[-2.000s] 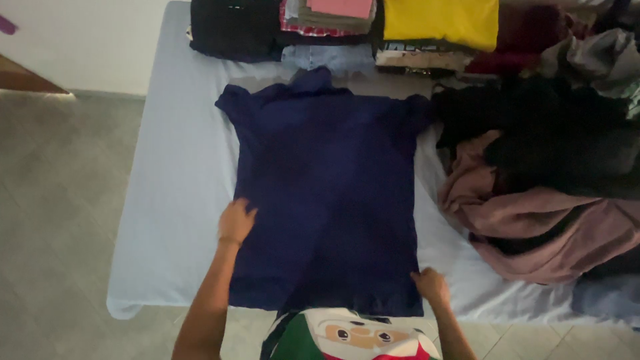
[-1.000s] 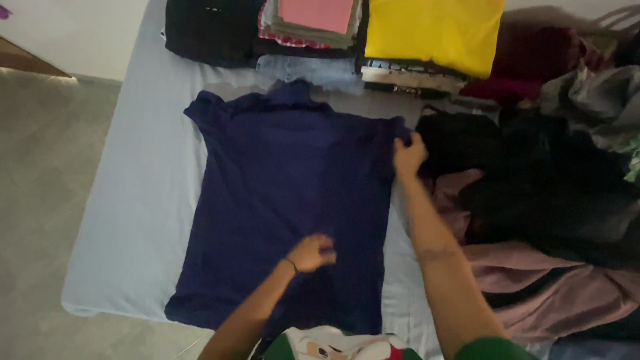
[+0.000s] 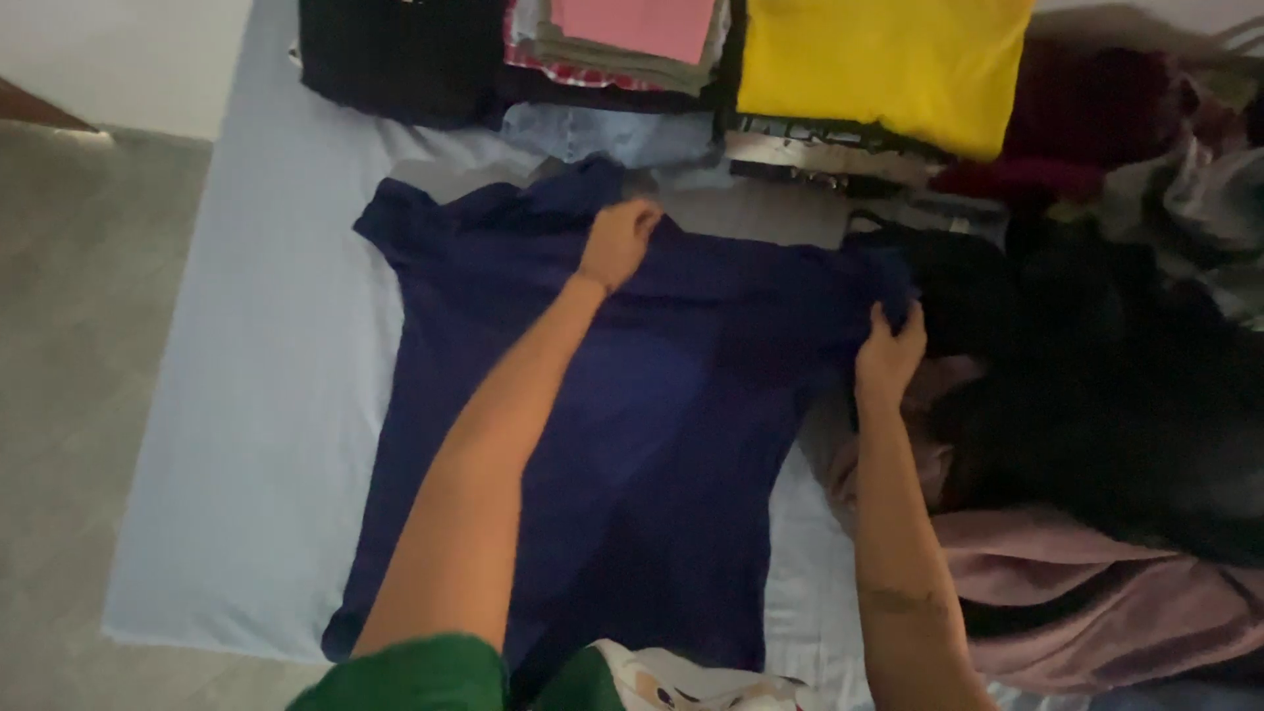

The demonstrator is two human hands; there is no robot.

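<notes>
A navy blue short-sleeved shirt [image 3: 632, 425] lies spread on a bed with a light blue sheet [image 3: 267, 425], its collar toward the far side. My left hand [image 3: 620, 237] is closed on the shirt's fabric beside the collar. At the right sleeve, my right hand [image 3: 891, 351] pinches the cloth of the sleeve between thumb and fingers. The shirt's lower hem is partly hidden by my left arm and my clothing.
Along the far side stand folded stacks: black clothes [image 3: 400, 64], a pile topped by a pink item [image 3: 642, 25], and one topped by yellow cloth [image 3: 884, 69]. Loose black [image 3: 1116, 395] and dusty pink garments [image 3: 1096, 592] heap at the right. Tiled floor shows at the left.
My left hand has moved from the middle of the shirt up to its collar and closed on cloth there. My right hand went from the lower hem to the right sleeve and stays there.
</notes>
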